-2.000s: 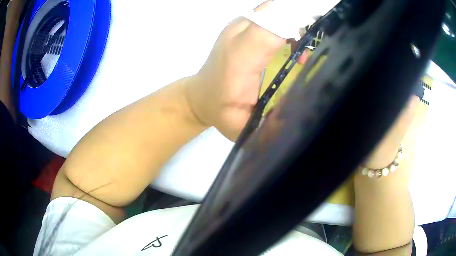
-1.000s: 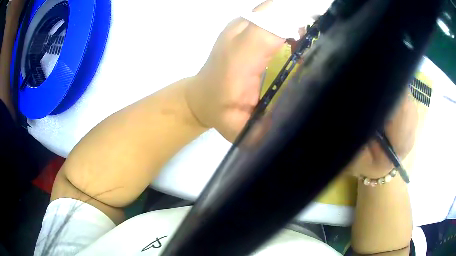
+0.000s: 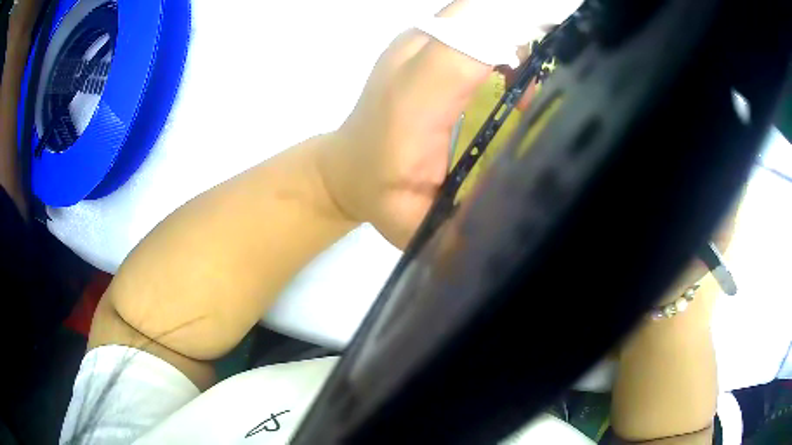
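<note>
The black plastic frame (image 3: pixel 556 235) looms huge and blurred across the middle and right, tilted, with small holes along its thin left edge. My left hand (image 3: pixel 412 130) grips that edge; white covers show at its fingertips. My right hand (image 3: pixel 725 230) is mostly hidden behind the frame, above a beaded bracelet. The blunt end of the tweezers (image 3: pixel 720 270) sticks out from it; their tip is hidden. Yellow backing sheet (image 3: pixel 478 113) shows behind the frame's holed edge.
A blue reel (image 3: pixel 148 113) with dark ladder-like strips inside stands at the upper left. The white padded cover (image 3: pixel 252 78) lies under the work. Dark green surface shows at the far right edge.
My right hand and the tweezers' blunt end have shifted right. The frame's broad dark part has swung right and now hides the black ladder-like rows. My left hand has barely moved.
</note>
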